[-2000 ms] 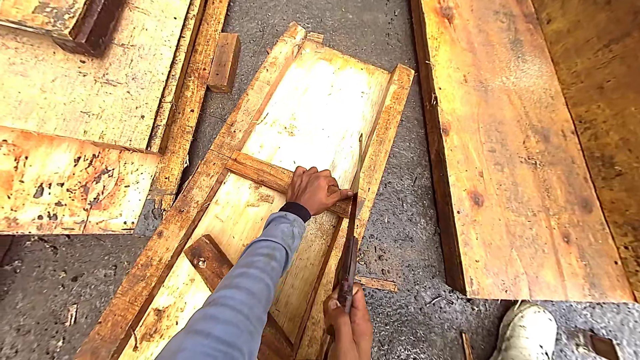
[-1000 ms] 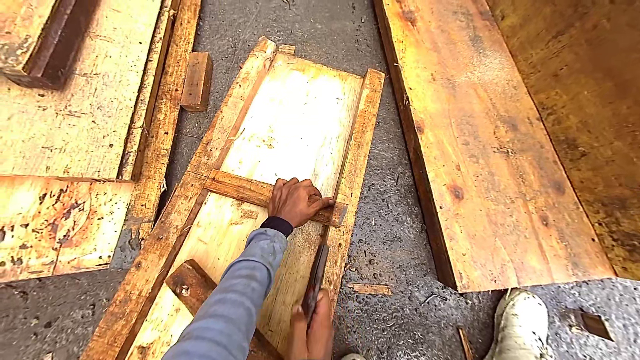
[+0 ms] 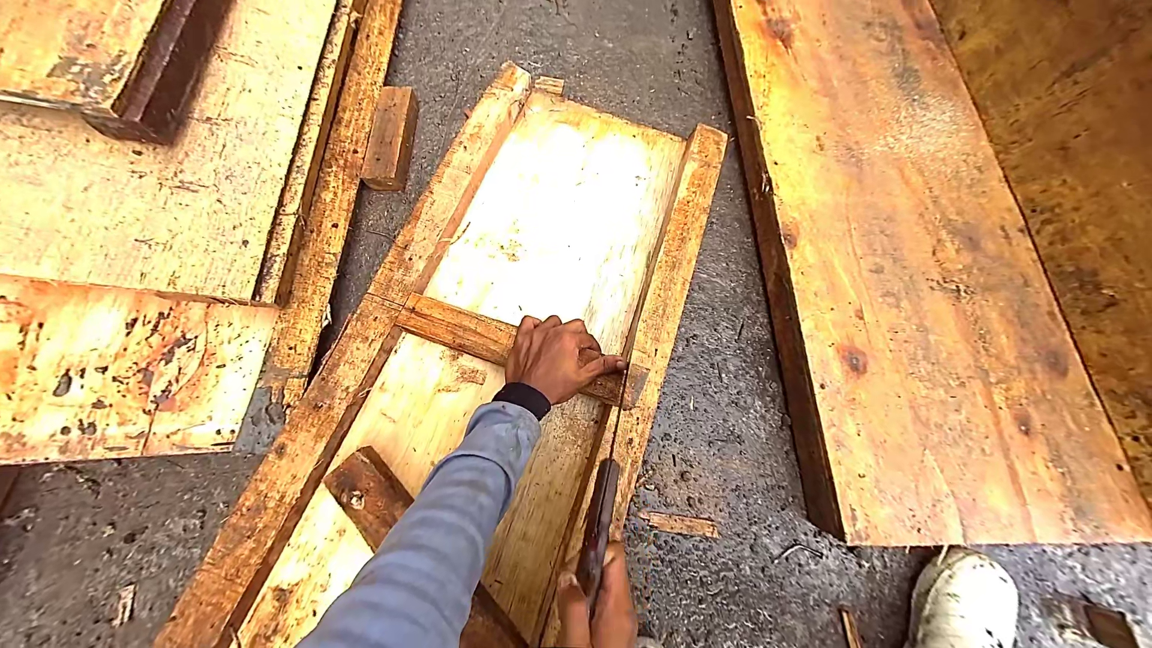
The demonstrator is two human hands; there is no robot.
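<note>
My left hand (image 3: pixel 560 358), in a blue sleeve with a dark cuff, grips a short wooden crosspiece (image 3: pixel 463 329) near its right end. This piece lies across a plywood panel (image 3: pixel 549 207) framed by a left batten (image 3: pixel 360 346) and a right batten (image 3: pixel 677 261). At the lower middle, my right hand (image 3: pixel 598 598) holds what looks like a handsaw (image 3: pixel 598 522) by its dark handle. Its thin blade, seen nearly edge-on, runs up to the crosspiece's right end beside my left thumb. A dark wooden piece (image 3: pixel 369 495) lies diagonally under my left forearm.
Plywood sheets (image 3: pixel 153 198) and a long batten (image 3: pixel 328 216) lie at left, with a small wood block (image 3: pixel 390 139) beside them. A large wooden panel (image 3: pixel 936 297) is at right, above a light shoe (image 3: pixel 965 598). A wood scrap (image 3: pixel 681 524) rests on the rough grey ground.
The saw blade reached past the crosspiece two seconds ago; it has since been drawn back toward me with my right hand. My left hand keeps its place on the crosspiece.
</note>
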